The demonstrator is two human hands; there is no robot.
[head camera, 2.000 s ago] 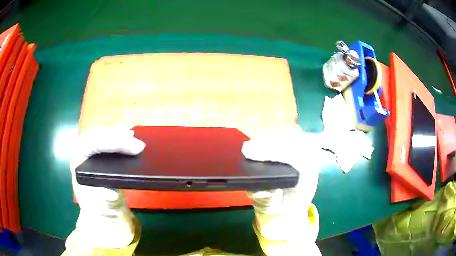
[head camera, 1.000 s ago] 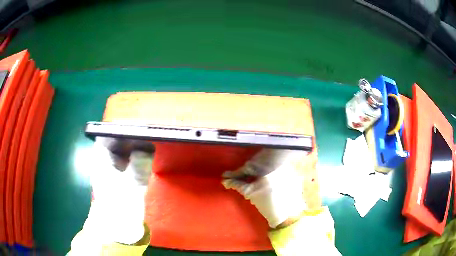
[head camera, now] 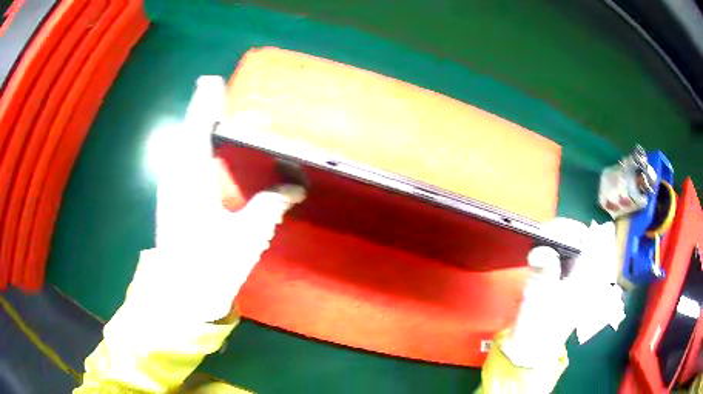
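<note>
A tablet (head camera: 393,185) stands nearly on edge above an orange-red foam tray (head camera: 370,308). A narrow side frame with small ports faces up, and its glossy face reflects the red foam. My left hand (head camera: 208,192), in a white glove, grips its left end, with the thumb on the face towards me. My right hand (head camera: 551,269), also gloved, holds its right end. The fingers behind the tablet are partly hidden or washed out by glare. A small white label (head camera: 486,346) sits on the tray's near right edge.
Stacked foam trays (head camera: 69,131) stand at the left. At the right are a blue tape dispenser (head camera: 641,238), a whitish container (head camera: 621,189), crumpled white paper (head camera: 605,319) and another foam tray (head camera: 655,338) bearing a tablet (head camera: 682,323).
The view has turned, so the tray and tablet now slant down to the right. The tablet shows a different side edge. My left hand has moved up around its left end, my right hand to its right end.
</note>
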